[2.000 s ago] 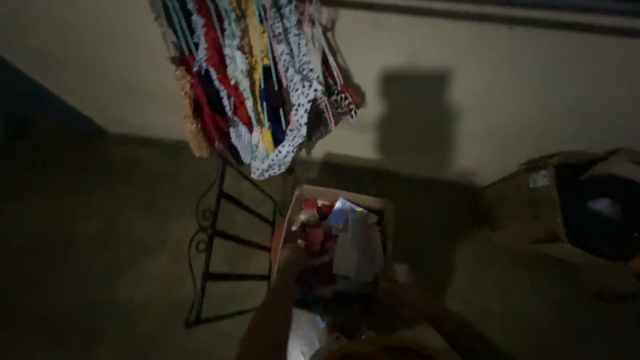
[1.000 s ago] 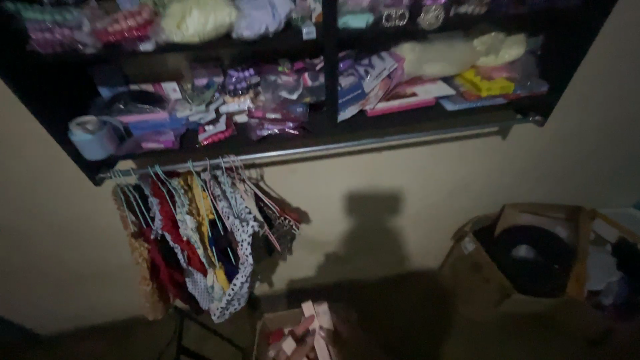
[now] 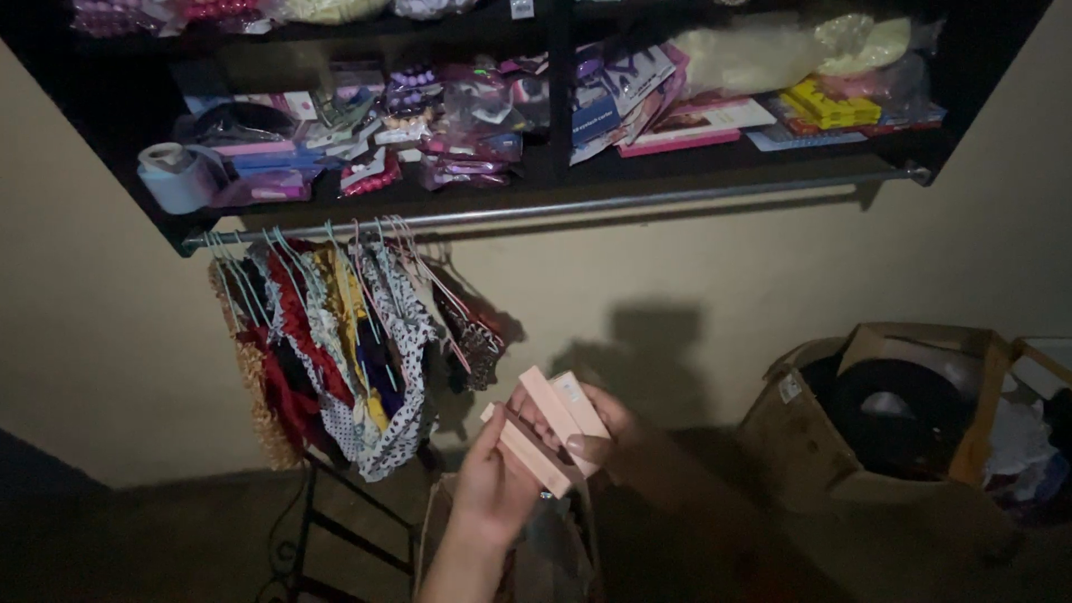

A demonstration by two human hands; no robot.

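My left hand [image 3: 496,486] holds a slim pink box [image 3: 533,456], the thumb along its upper left end. Close against it on the right, my right hand [image 3: 605,427] grips more slim pale pink boxes [image 3: 559,412], one showing a small white label. The hands nearly touch, above an open cardboard box [image 3: 437,507] whose contents are mostly hidden by my left forearm and shadow. Left of the hands, small garments with ruffles and dots [image 3: 410,360] hang on thin hangers.
A metal rod [image 3: 536,213] runs under a dark shelf unit [image 3: 536,180] filled with packaged accessories. A roll of pale film or tape [image 3: 174,180] stands at its left end. A black metal frame [image 3: 360,494] is below the garments. Another open carton [image 3: 787,435] holds dark items at right.
My hands were down in the cardboard box two seconds before; now they are raised above it, holding slim pink boxes. The view has tilted up to the shelves.
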